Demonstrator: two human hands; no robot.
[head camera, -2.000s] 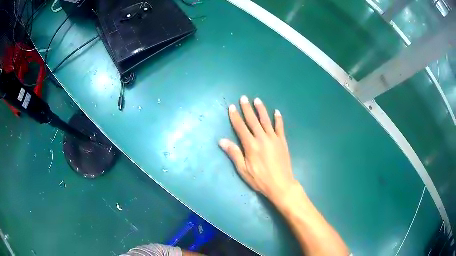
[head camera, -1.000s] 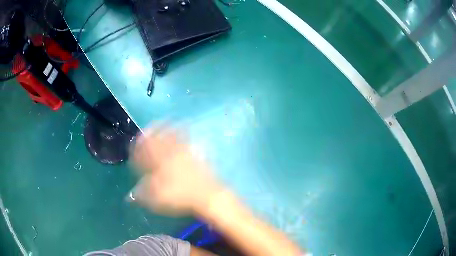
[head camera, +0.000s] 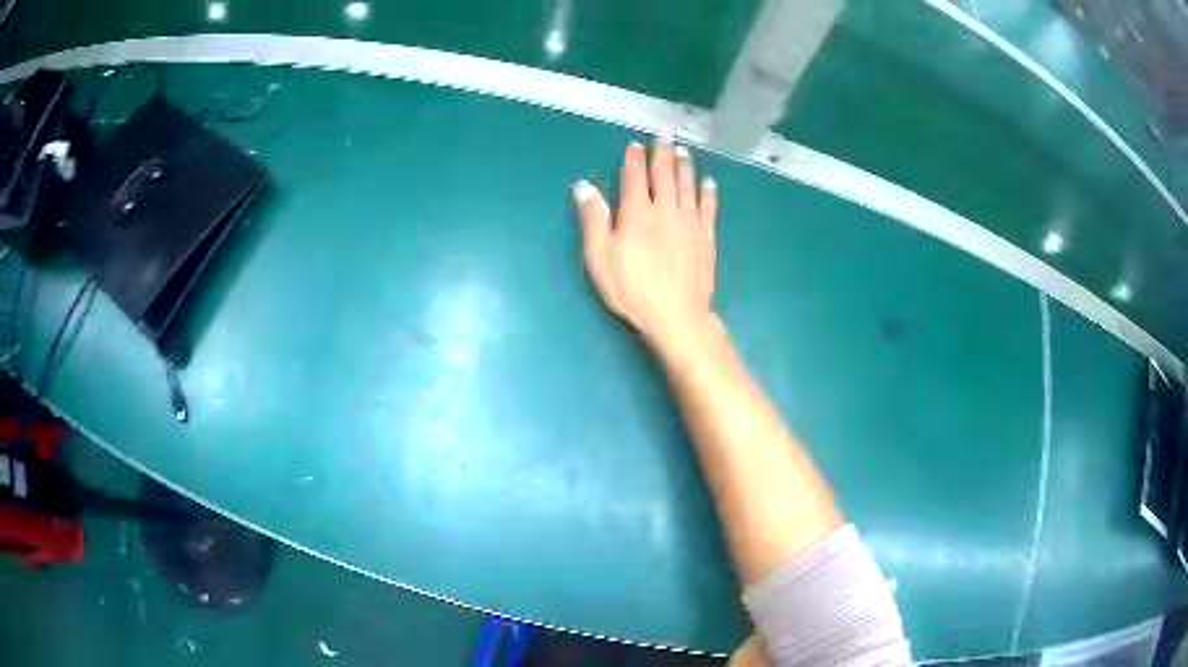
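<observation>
My right hand (head camera: 658, 248) lies palm down on the green bench top (head camera: 508, 391), near its far white rail. Its fingers are spread and it holds nothing. The sleeve shows at the lower right. My left hand is not in view; a small patch of skin beside the sleeve at the bottom edge is too cut off to tell. Black panels (head camera: 163, 209) lie in a stack at the left end of the bench, back side up. A thin black cable with a small plug (head camera: 179, 391) hangs from their near corner onto the bench.
A white rail (head camera: 899, 202) edges the bench, with a darker green strip beyond it and a pale post (head camera: 769, 72) rising from it. A dark panel-like object (head camera: 1157, 450) is cut off at the right. A black round base (head camera: 209, 560) and red parts (head camera: 39, 534) stand below left.
The view has swung to the right. My right hand, blurred near the bench's near edge a second ago, now lies flat by the far rail. The dark object at the right has come into view.
</observation>
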